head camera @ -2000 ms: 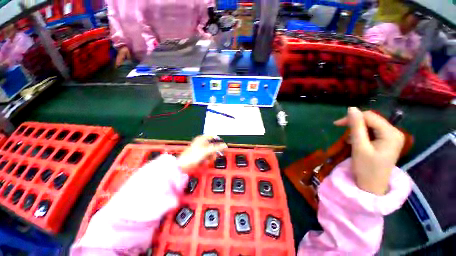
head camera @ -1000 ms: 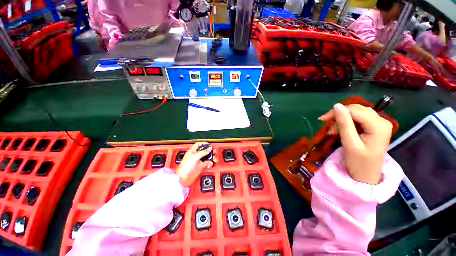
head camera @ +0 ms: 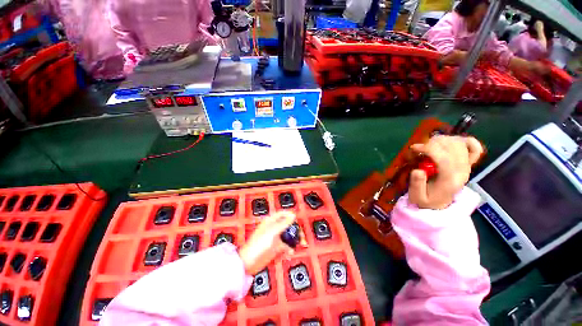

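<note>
My left hand (head camera: 273,240) is above the red tray (head camera: 121,237) and holds a dark watch body (head camera: 291,235) between thumb and fingers. Other watch bodies lie in the tray's square pockets, and some pockets at the left are empty. My right hand (head camera: 443,167) is at the orange-brown test fixture (head camera: 364,202), closed around its red clamp handle (head camera: 428,168). The hand hides part of the fixture; metal parts show at its lower left end.
A display monitor (head camera: 529,191) stands right of the fixture. Behind the tray are a paper sheet (head camera: 281,153), a pen (head camera: 251,142), a blue test box (head camera: 220,114) and a power supply (head camera: 180,118). A second red tray (head camera: 76,219) is at left.
My left hand has moved right and nearer over the tray, with a watch body in it. My right hand has come down onto the red clamp handle. The view has shifted slightly.
</note>
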